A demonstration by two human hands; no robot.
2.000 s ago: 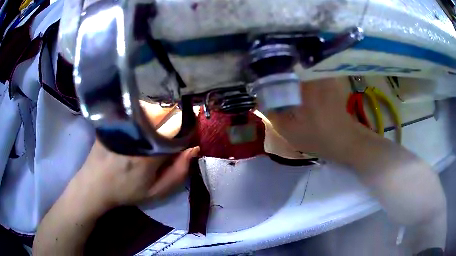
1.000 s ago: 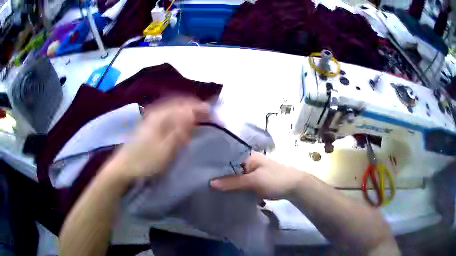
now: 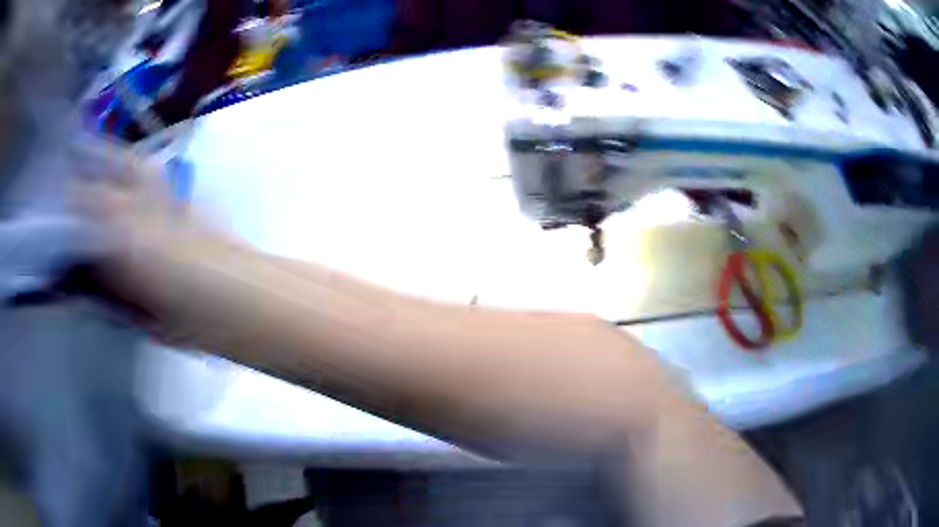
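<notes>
The garment panel (image 3: pixel 62 381) hangs at the far left edge, its pale grey side showing, blurred. My right hand (image 3: pixel 124 226) is at the upper part of this cloth, its arm stretched across the table from the lower right. The hand is strongly blurred, and its fingers cannot be made out clearly. My left hand is not discernible. The sewing machine head (image 3: pixel 721 154) stands at the right, with no cloth seen at its needle area (image 3: pixel 595 239).
Scissors (image 3: pixel 760 299) with one red and one yellow handle loop lie right of the needle area. The white table (image 3: pixel 340 185) reaches to the front edge. Blue and dark items and a yellow object (image 3: pixel 257 51) are beyond its back edge.
The cloth has moved from the table's left part to the far left edge, and my right hand has moved left with it. My left hand has gone from sight. The view has shifted.
</notes>
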